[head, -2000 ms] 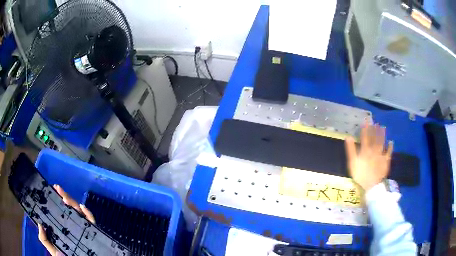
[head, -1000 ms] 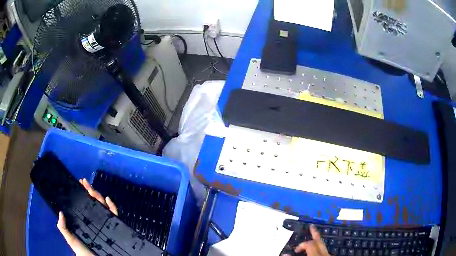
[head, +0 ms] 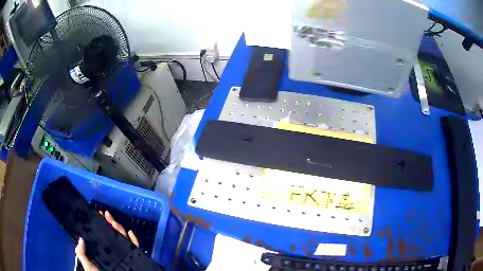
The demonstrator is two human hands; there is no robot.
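A long matte-black cover (head: 318, 159) lies across the silver perforated plate (head: 227, 185), smooth face up, with a small light mark near its middle. A yellow label (head: 318, 197) with black writing shows under it. My left hand (head: 108, 238) grips another black cover (head: 87, 222), ribbed face up, tilted over the blue tote (head: 39, 211). Its lower end is cut off by the picture's edge. Stacked dark covers (head: 145, 227) show in the tote, partly hidden. My right hand is not in view.
A further long black cover (head: 461, 185) lies at the bench's right. A short black block (head: 262, 74) is at the plate's far edge, below a grey metal box (head: 355, 47). A keyboard (head: 339, 263) is at the front edge. A fan (head: 79, 74) stands behind the tote.
My right hand was on the plate's cover, then at the keyboard, and is now out of view. A light mark now shows on that cover. The held cover sits lower over the tote. The view has shifted right.
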